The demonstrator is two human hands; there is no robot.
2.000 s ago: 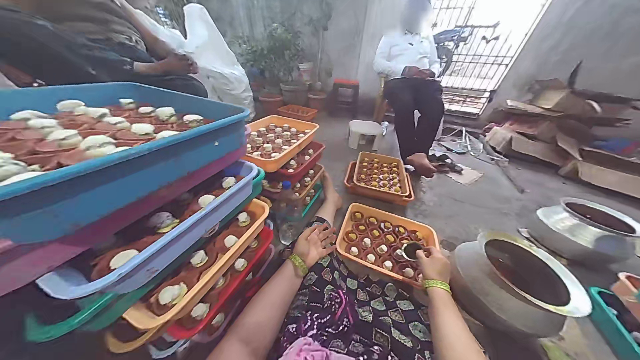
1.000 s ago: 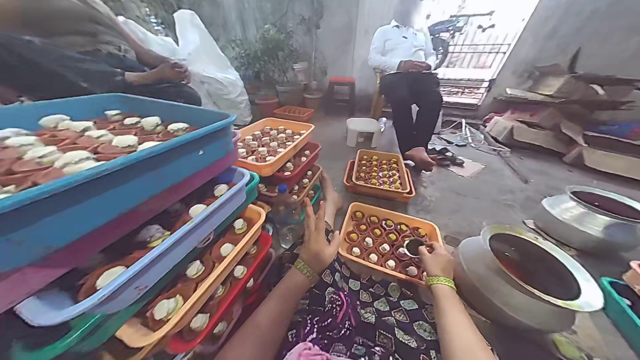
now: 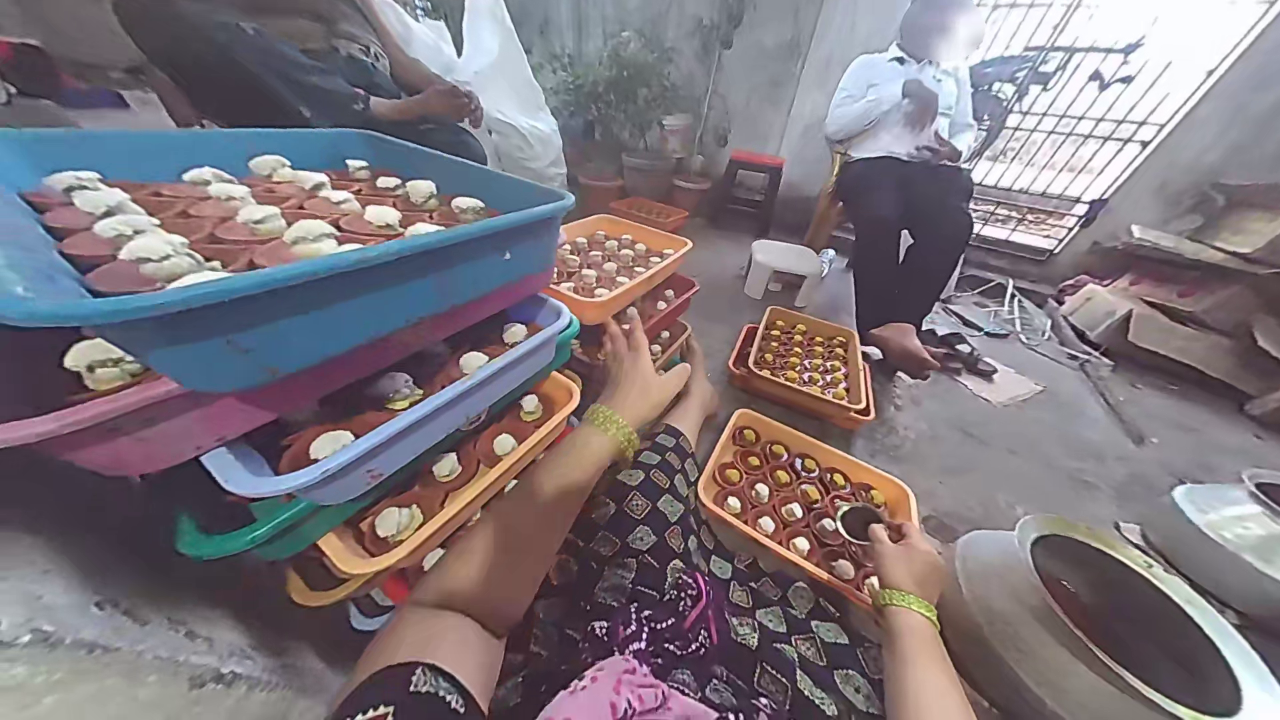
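My right hand (image 3: 908, 562) holds a small cup of dark liquid (image 3: 860, 522) over the near right part of an orange plastic tray (image 3: 715, 475). Small round brown cups fill this tray, some topped with white dabs, others with yellow. My left hand (image 3: 640, 375) is raised with fingers apart, beside the stacked orange and red trays (image 3: 672, 262); nothing shows in it. Left of my arm stands a taller stack of plastic trays, topped by a blue one (image 3: 350, 335) with larger brown cups bearing white lumps.
A metal pot (image 3: 990, 600) of dark liquid stands at the right, another pot (image 3: 1215, 530) behind it. Farther forward are an orange tray (image 3: 858, 375) of yellow-topped cups, a white stool (image 3: 785, 258) and a seated person (image 3: 905, 180). Another person (image 3: 400, 80) sits behind the left stack.
My left hand has moved forward to beside the smaller tray stack. The dark cup in my right hand stays over the orange tray. The seated person's hands have risen from the lap.
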